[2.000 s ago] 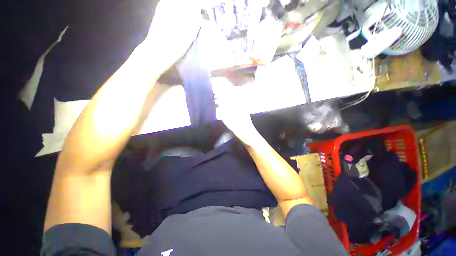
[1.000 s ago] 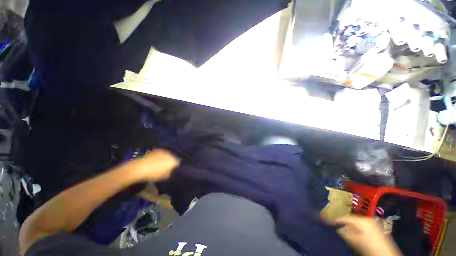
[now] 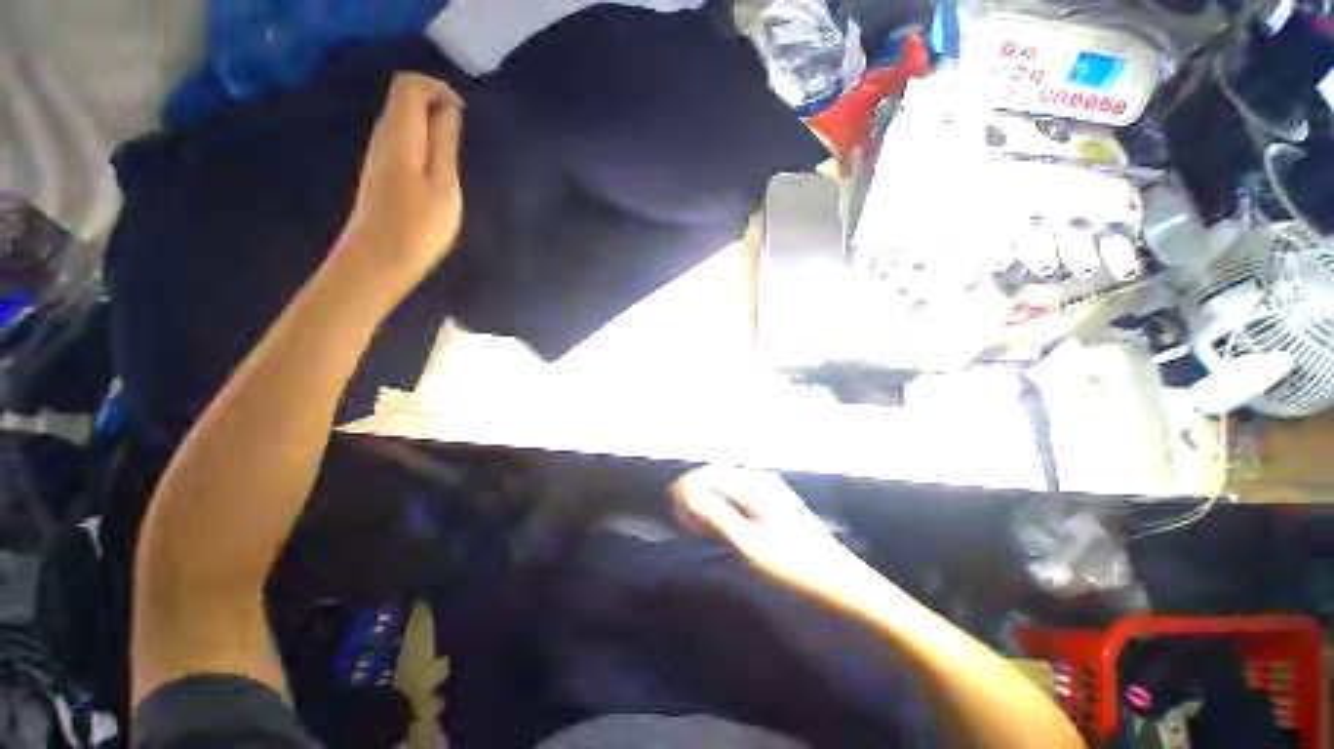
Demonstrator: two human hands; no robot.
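A large heap of black garment pieces (image 3: 585, 161) covers the left of the bright tabletop. My left hand (image 3: 413, 168) is on this heap, its fingers curled against the cloth. Whether cloth is pinched in them cannot be told. My right hand (image 3: 739, 509) is at the table's front edge, above my lap, with its fingers curled. What it holds, if anything, cannot be told. Dark cloth (image 3: 658, 622) lies over my lap below it. The white, glare-lit sewing machine (image 3: 995, 220) stands right of the heap, with its grey side plate (image 3: 805, 242).
A control panel (image 3: 1068, 69) with a blue display tops the machine. A white fan (image 3: 1280, 329) stands at right. A dark strip (image 3: 1039, 427) crosses the tabletop. Clear plastic (image 3: 1075, 556) hangs below the edge. A red basket (image 3: 1222, 629) is at lower right. Pale paper (image 3: 476, 366) shows under the heap.
My left hand has moved from beside my lap up onto the black heap. My right hand has moved from near the basket to the table's front edge. The view has shifted towards the table's back.
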